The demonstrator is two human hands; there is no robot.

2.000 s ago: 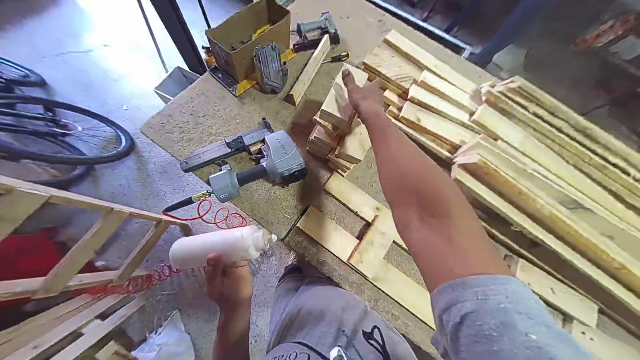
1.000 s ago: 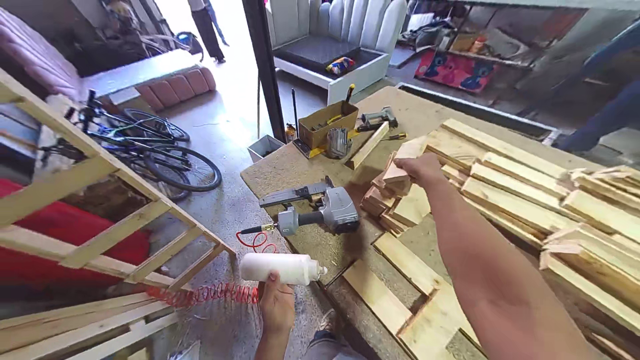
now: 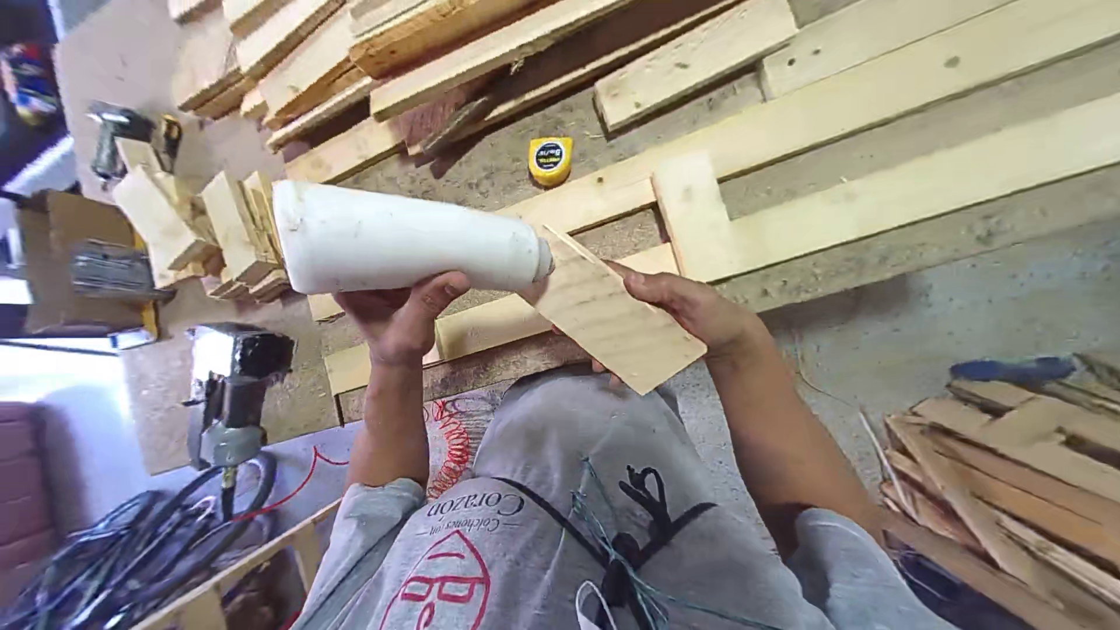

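My left hand [image 3: 398,319] grips a white plastic squeeze bottle [image 3: 402,241] lying nearly level, its tip pointing right. The tip meets, or is very close to, the upper left part of a short flat wood piece [image 3: 617,319]. That piece is held tilted in my right hand [image 3: 678,302], with fingers partly hidden beneath it. Under both hands, a frame of pale wooden slats [image 3: 787,219] lies on the workbench, with a short crosspiece [image 3: 691,210] joining two long slats. A yellow tape measure [image 3: 550,161] rests beyond the bottle tip.
Stacked boards [image 3: 472,35] lie along the far side. Short wood blocks [image 3: 232,227] stand at the left, near a cardboard box [image 3: 87,227]. A pneumatic nailer [image 3: 232,394] sits at the bench's left edge, its red coiled hose hanging down. Scrap wood [image 3: 1024,464] is piled at lower right.
My right hand has left the stack of short blocks and now holds a flat wood piece near my body. The bottle in my left hand has come over to it. The view has swung strongly.
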